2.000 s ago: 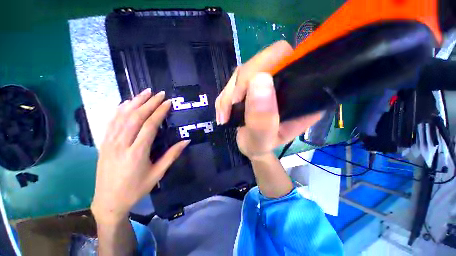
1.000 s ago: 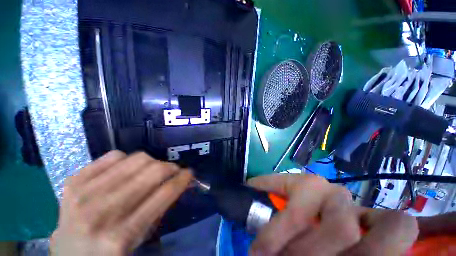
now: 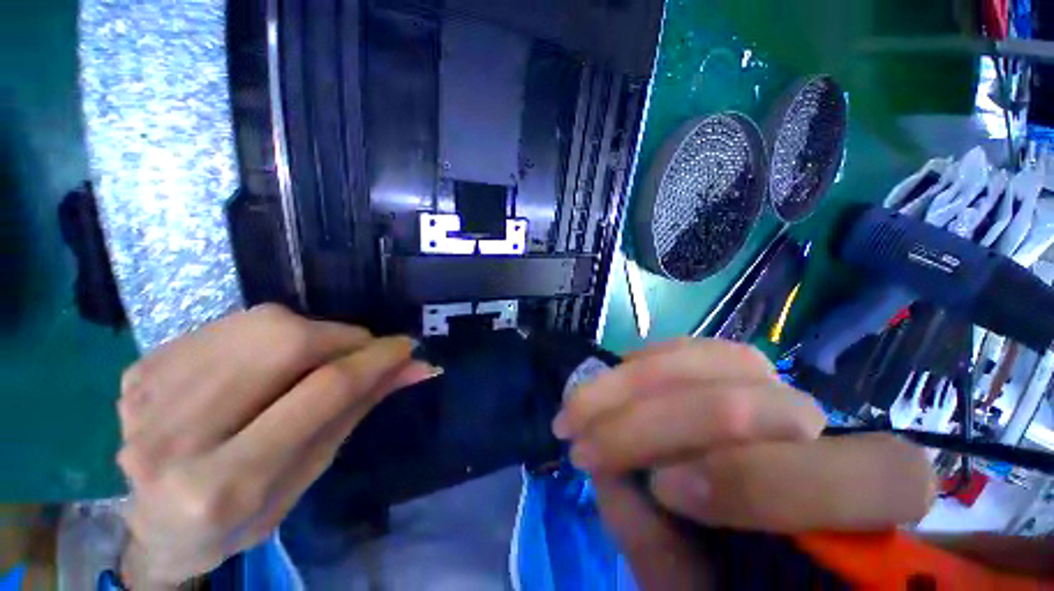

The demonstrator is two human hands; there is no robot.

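The black housing [image 3: 381, 150] lies in front of me with ribbed channels inside. Two small silver-white brackets sit at its centre, an upper one [image 3: 435, 234] and a lower one [image 3: 437, 320]. My right hand [image 3: 705, 433] grips the electric screwdriver [image 3: 586, 375], whose dark front end points at the lower bracket's right part; its orange part shows at the bottom right. My left hand [image 3: 260, 421] is over the housing's lower left, thumb and fingertips pinched together just left of the lower bracket. Whether a small part is between them cannot be told.
Two round dishes with grains [image 3: 707, 196] [image 3: 807, 148] stand right of the housing. A cream strip [image 3: 637, 298], a thin rod [image 3: 743, 281], a small yellow tool [image 3: 785, 313] and a dark blue heat gun [image 3: 913, 260] lie further right. A silvery sheet [image 3: 162, 173] shows at the left.
The view has moved in closer on the housing. The screwdriver came down from the upper right, met the left fingertips, and now is apart from them at the lower bracket's right side.
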